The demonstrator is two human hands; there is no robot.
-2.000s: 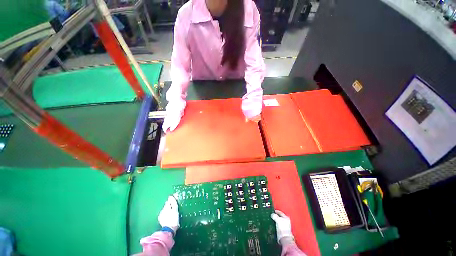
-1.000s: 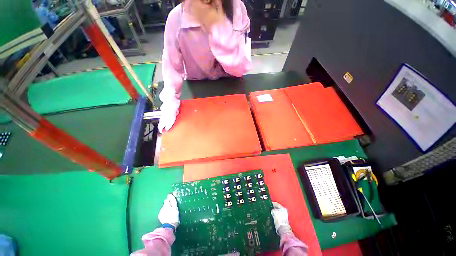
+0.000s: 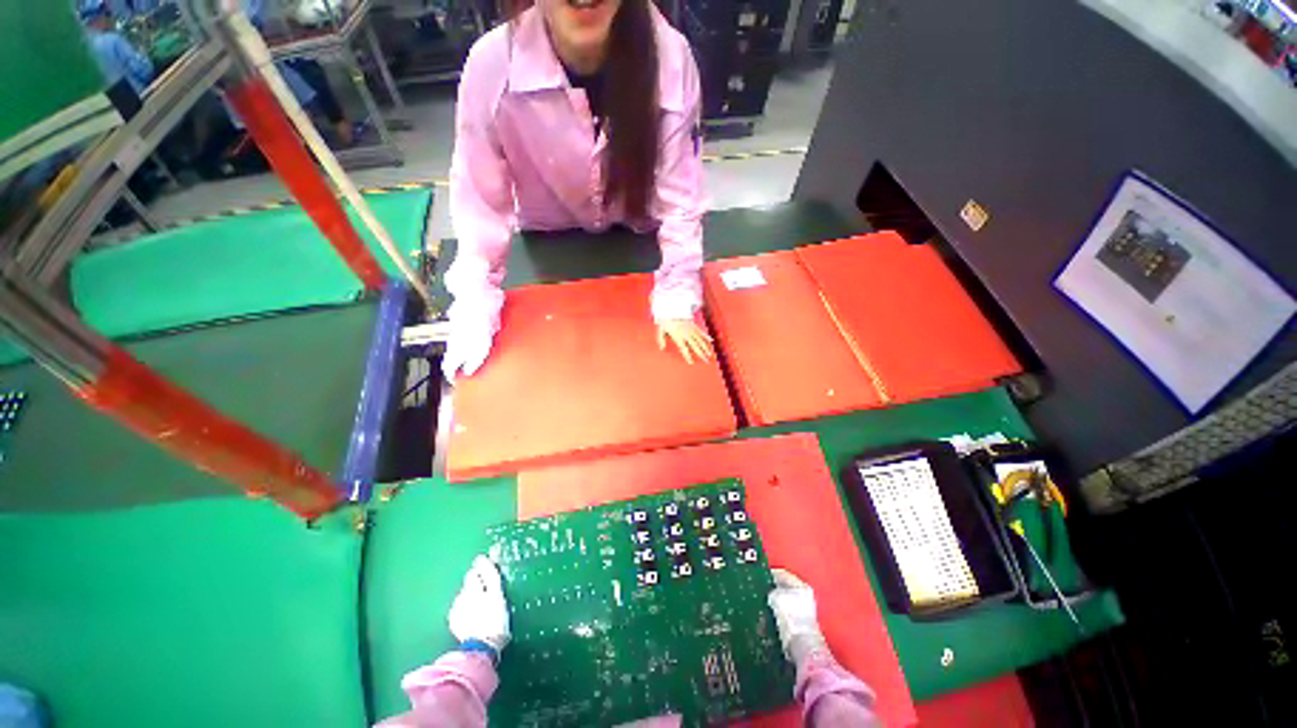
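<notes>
A large green printed circuit board (image 3: 626, 626) lies face up before me, over a red separator sheet (image 3: 839, 569), its lower edge near the picture's bottom. Square black parts with white centres (image 3: 693, 533) stand in rows at its upper right. My left hand (image 3: 481, 605), in a white glove with a blue band at the cuff, grips the board's left edge. My right hand (image 3: 797, 614), also white-gloved, holds its right edge. Whether the board touches the sheet I cannot tell.
A person in a pink smock (image 3: 569, 142) stands opposite, hands on a stack of red sheets (image 3: 590, 377). More red sheets (image 3: 868, 327) lie beside it. A black tray (image 3: 925, 529) and yellow-green-handled tools (image 3: 1036, 505) are at right. Red-wrapped posts (image 3: 214, 434) stand left.
The person opposite raised a hand towards the head, then lowered it onto the red sheets. The view has shifted slightly. My hands keep hold of the board.
</notes>
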